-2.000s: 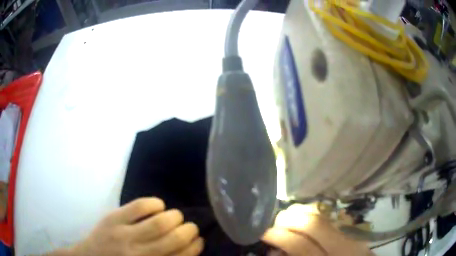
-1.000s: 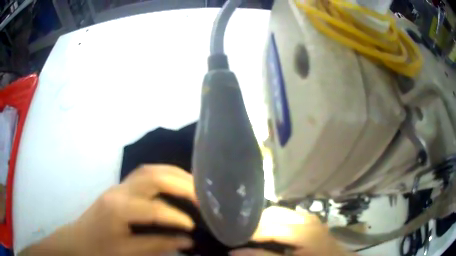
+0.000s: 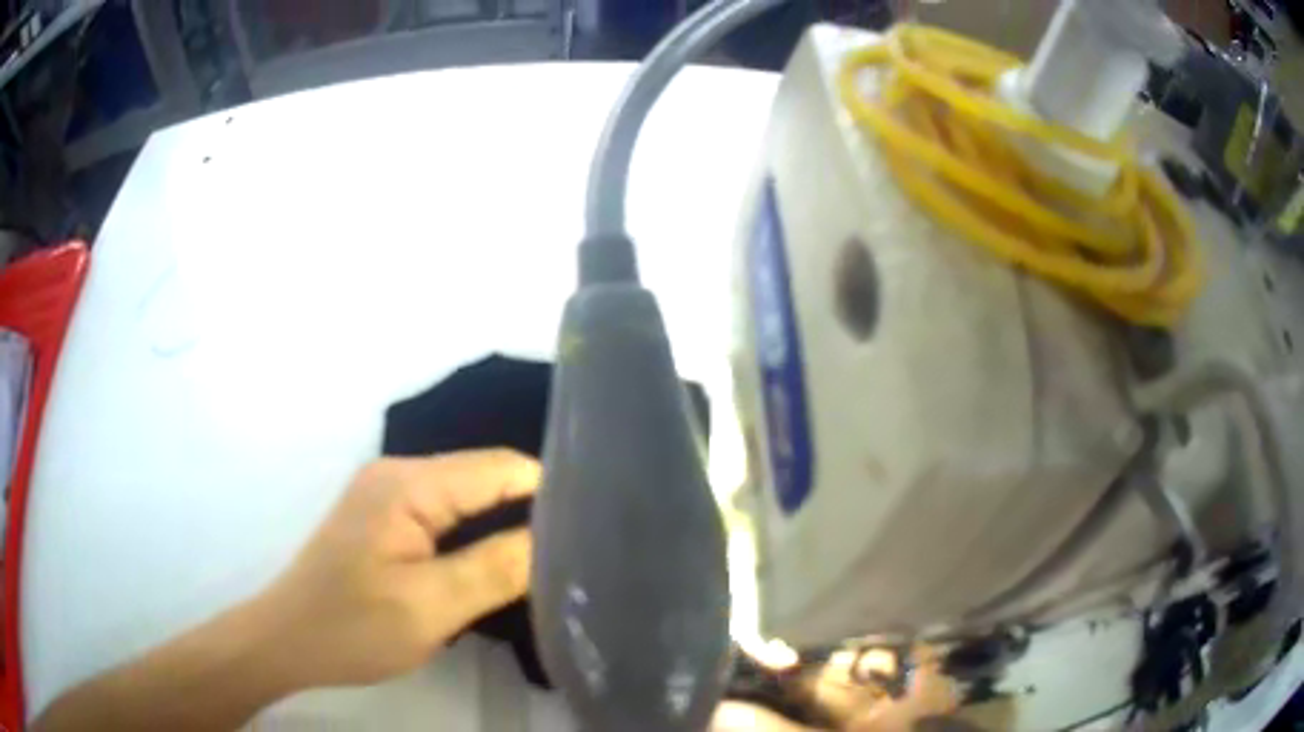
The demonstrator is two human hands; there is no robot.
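The black fabric piece [image 3: 479, 405] lies on the white table left of the sewing machine head [image 3: 915, 472], partly hidden by the grey lamp head [image 3: 622, 515]. My left hand [image 3: 408, 565] is on the fabric, thumb and fingers pinching it; the fingertips reach the lamp's edge. My right hand [image 3: 858, 694] is low under the machine head, brightly lit, blurred and cut off by the bottom edge; what it holds cannot be made out. The needle area is hidden.
Yellow cord [image 3: 1030, 200] is coiled around a white post on top of the machine. The lamp's bendable tube [image 3: 618, 157] rises in front of me. A red plastic basket [image 3: 43, 308] with whitish contents stands at the left edge of the white table [image 3: 186, 401].
The view has tilted up, so machine and lamp sit lower. My left hand has moved forward on the fabric. More of the fabric's right side shows beyond the lamp. My right hand is lower in view.
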